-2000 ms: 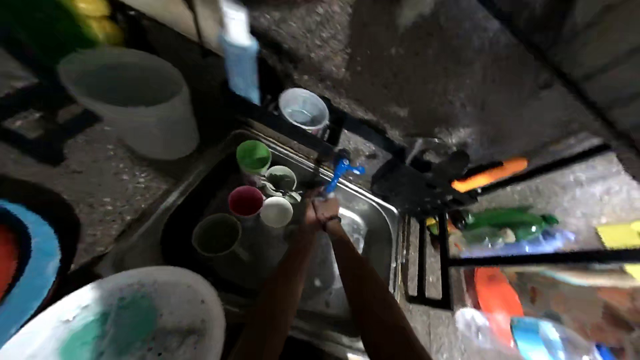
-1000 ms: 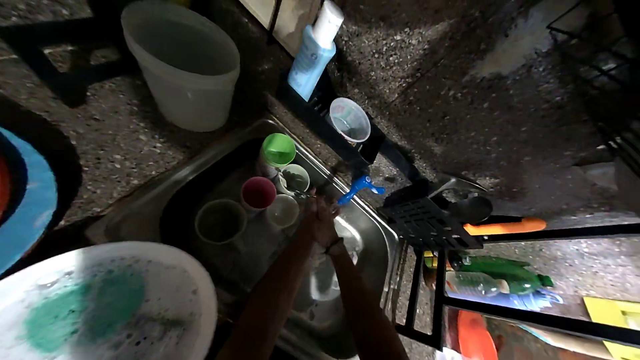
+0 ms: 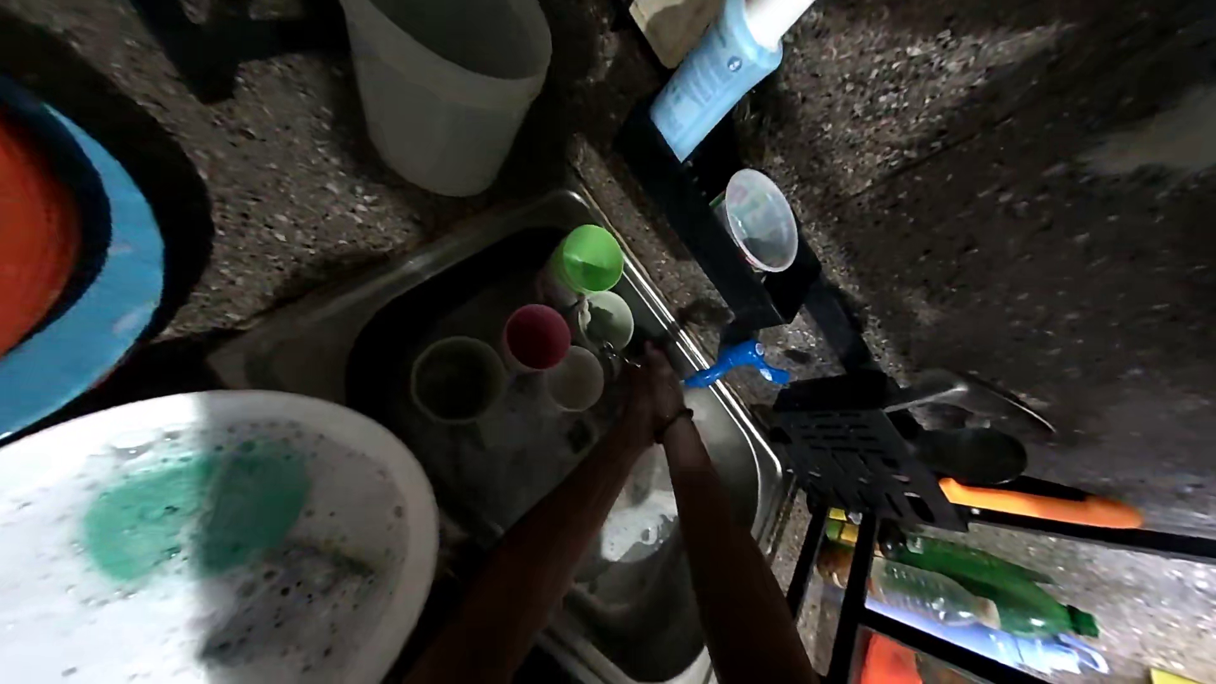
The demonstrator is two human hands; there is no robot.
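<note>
Both my hands are together over the metal sink, close to the blue faucet. My left hand and my right hand, with a dark band at its wrist, overlap in shadow; whether they hold anything cannot be made out. Just left of them are a whitish cup, a pale cup with what look like metal utensils, and a pink-red cup. A bright green cup is above these, and a dark, wider cup lies to their left.
A white basin with suds and greenish water is at lower left. Above the sink stand a translucent bucket, a blue bottle and a clear plastic cup in a black rack. Right are a utensil holder, an orange handle and bottles.
The view has shifted and turned. My hands stay together beside the blue faucet, and the cups keep their places in the sink.
</note>
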